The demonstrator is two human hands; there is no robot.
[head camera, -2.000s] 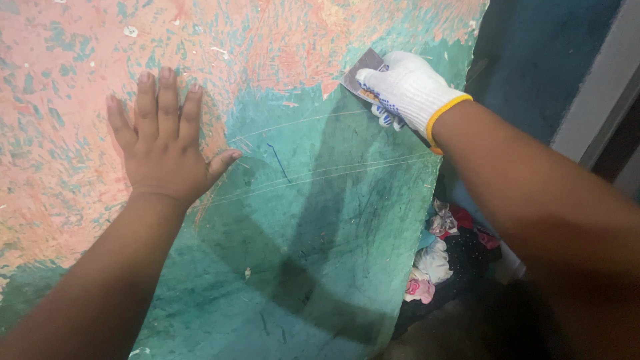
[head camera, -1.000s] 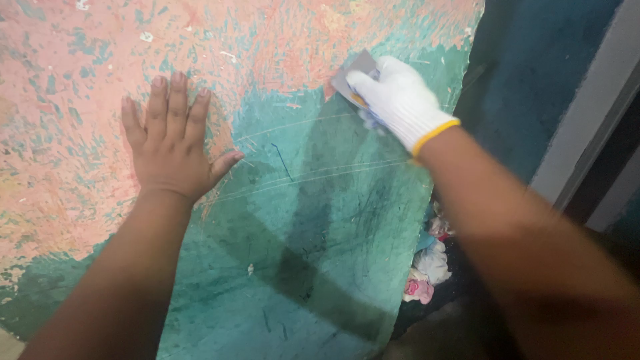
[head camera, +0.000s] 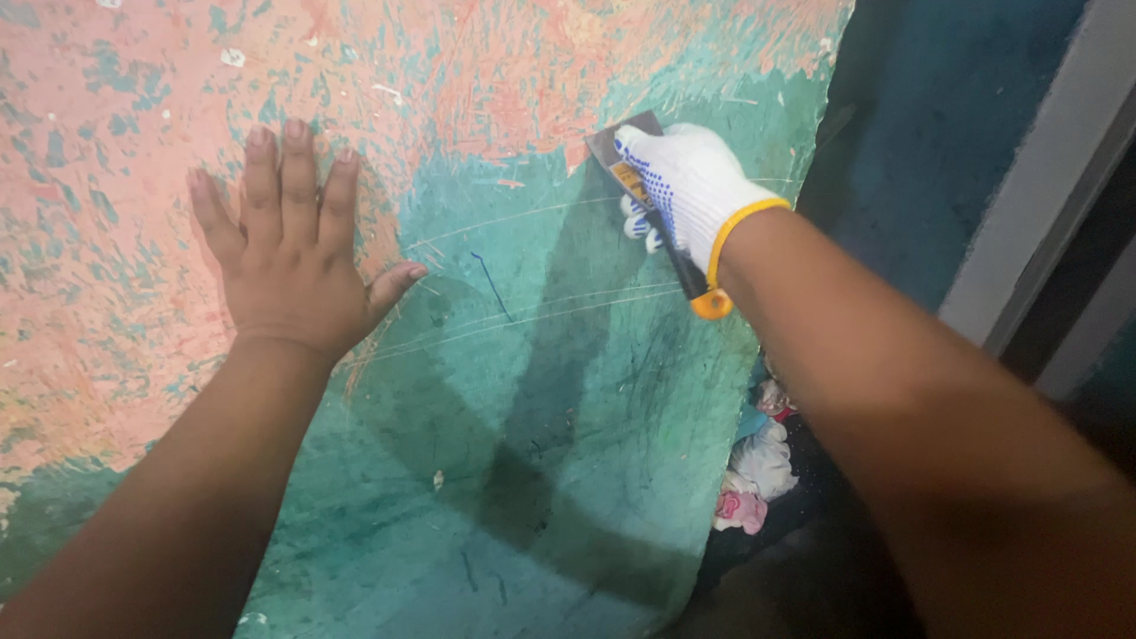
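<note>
My bare left hand (head camera: pixel 297 253) lies flat with fingers spread on the patchy pink part of a painted wall (head camera: pixel 524 71), its thumb over the edge of the green paint. In a white knit glove with blue dots and a yellow cuff, my right hand (head camera: pixel 679 191) grips a scraper (head camera: pixel 641 133) with a flat metal blade and a black handle ending in orange. The blade is at the border between the scratched pink area and the green paint (head camera: pixel 426 550). Some of the handle is hidden by the gloved fingers.
The wall ends at a vertical edge on the right. Beyond it, crumpled cloths (head camera: pixel 763 461) lie low down near the dark floor. A grey frame or post (head camera: pixel 1021 177) stands farther right, beside a dark blue surface (head camera: pixel 941 115). Thin pale lines cross the green paint.
My gloved right hand has shifted slightly with the scraper along the paint border, and more of the handle shows. My left hand stays flat on the wall.
</note>
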